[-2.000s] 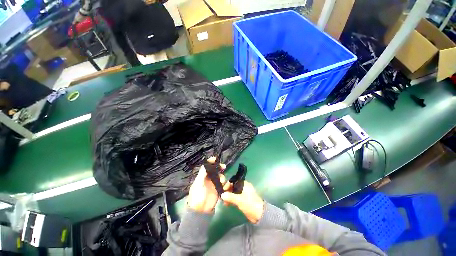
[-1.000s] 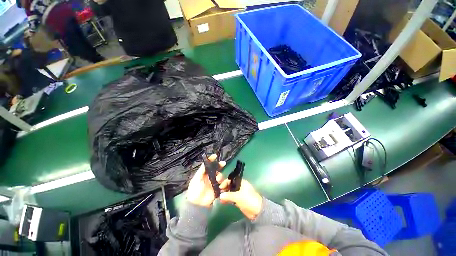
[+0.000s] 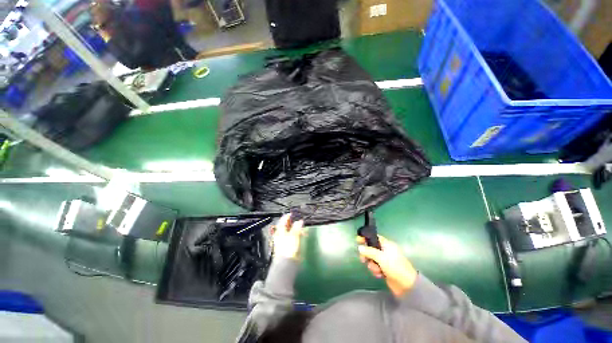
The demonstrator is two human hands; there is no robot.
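Observation:
My right hand (image 3: 389, 264) holds a slim black plastic part (image 3: 369, 231) upright over the green bench, in front of the bag. My left hand (image 3: 287, 236) is at the near edge of the black plastic bag (image 3: 309, 107), by the tray's right corner; a small dark bit shows at its fingertips, but I cannot tell if it holds a part. The bag's mouth faces me, with black parts inside. The black tray (image 3: 173, 268) to the left holds loose black parts.
A blue crate (image 3: 463, 127) with black parts stands at the back right. A white-and-grey device (image 3: 557, 221) and a dark stick-shaped tool (image 3: 503, 251) lie right. Grey-white boxes (image 3: 142, 218) stand left of the tray. A person (image 3: 144, 33) is at the far left.
The view has swung left. My hands have moved apart: the left to the bag's edge near the tray, the right staying with its part.

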